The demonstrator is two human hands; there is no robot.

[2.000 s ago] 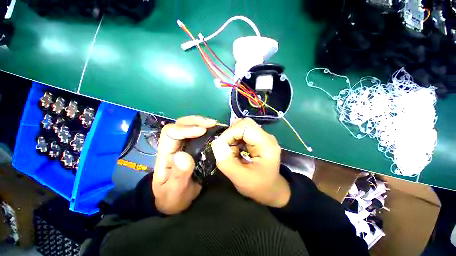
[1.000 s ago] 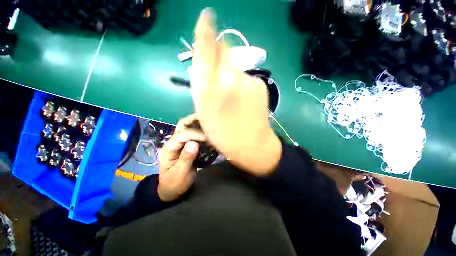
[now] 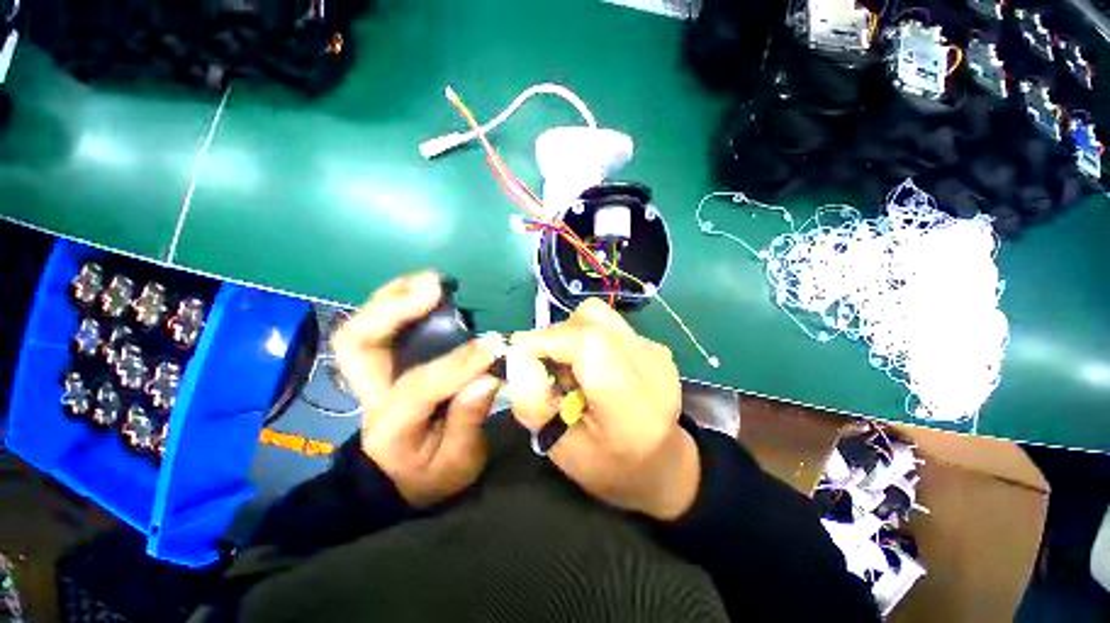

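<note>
My left hand (image 3: 420,408) holds a black camera head (image 3: 435,331) above my lap at the bench edge. My right hand (image 3: 609,408) is close against it, fingertips almost touching the left ones, and holds a slim tool with a yellow part (image 3: 571,407). A tiny pale piece shows between the fingertips; what it is cannot be told. The open black base housing (image 3: 645,250) lies on the green bench beyond my hands, joined to a white bracket (image 3: 582,156). Red, orange and yellow wire leads (image 3: 514,183) rise from it. A white tail cable (image 3: 499,118) curves left.
A tangled pile of thin white loops (image 3: 919,316) lies right on the green mat (image 3: 353,158). Black camera heads with silvery tops (image 3: 921,57) stand rear right. A blue bin (image 3: 201,426) with silvery modules is lower left. A cardboard box (image 3: 974,523) with white and black parts is lower right.
My right hand, raised over the base a second ago, is back down beside the left hand, with the yellow part now showing. The black head is tilted differently in my left hand.
</note>
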